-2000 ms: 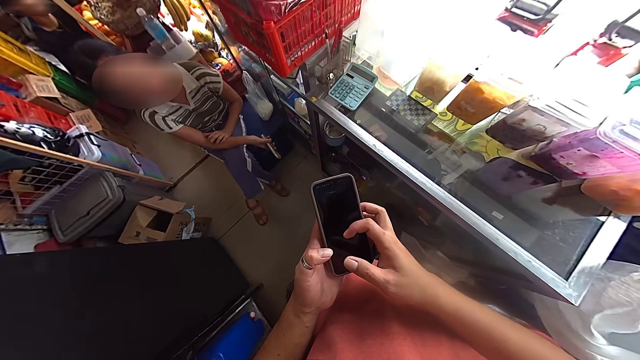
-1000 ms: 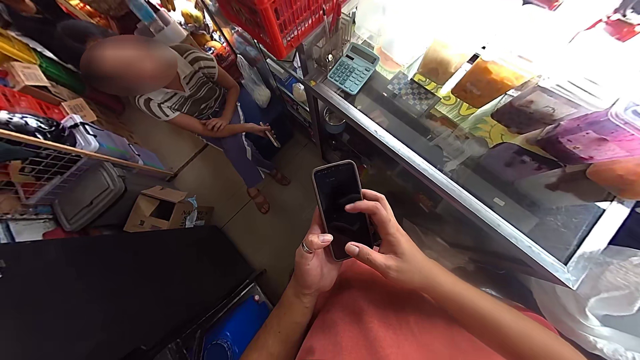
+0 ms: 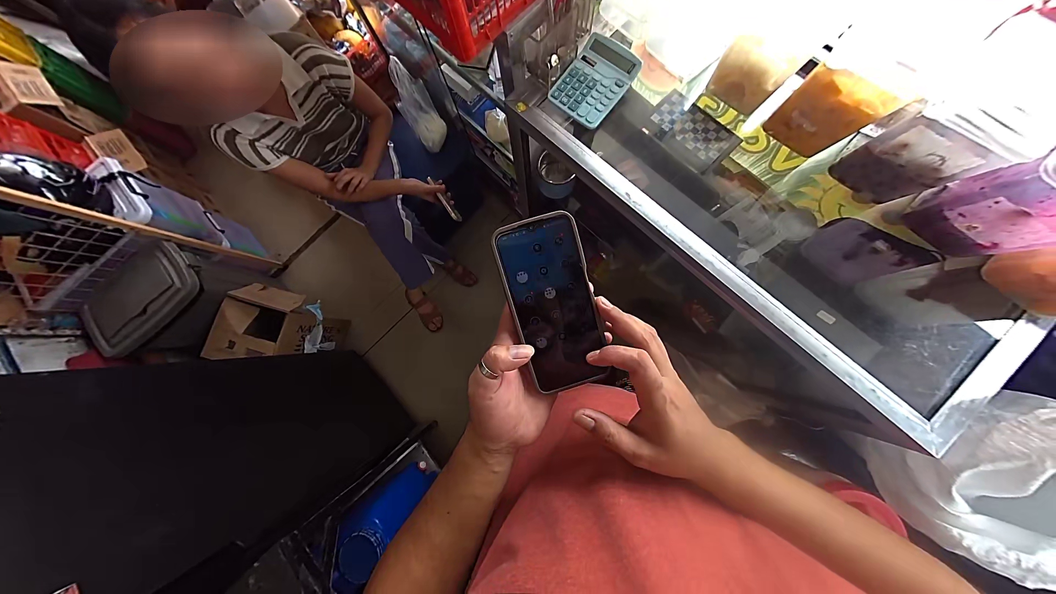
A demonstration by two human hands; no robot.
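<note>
A smartphone point(image 3: 551, 301) in a pale-edged case lies upright in my left hand point(image 3: 511, 388), which wears a ring and wraps the phone's lower left side. Its screen is lit, with small round icons on a dark blue ground. My right hand point(image 3: 652, 392) is at the phone's lower right, its fingers bent and its thumb apart, below the case. One right fingertip is at the edge of the screen; whether it touches cannot be told. The left fingers behind the phone are mostly hidden.
A glass-topped counter point(image 3: 643, 198) with a metal edge runs along the right, bearing a blue calculator point(image 3: 596, 80) and tubs of coloured food point(image 3: 833, 107). A seated person point(image 3: 313, 115) holds a phone at upper left. A black surface point(image 3: 181, 462) and a cardboard box point(image 3: 252, 322) are at left.
The phone's dark screen now shows icons. My right thumb has moved off the phone, down below its lower edge, and the right fingers have drawn back toward its lower right edge.
</note>
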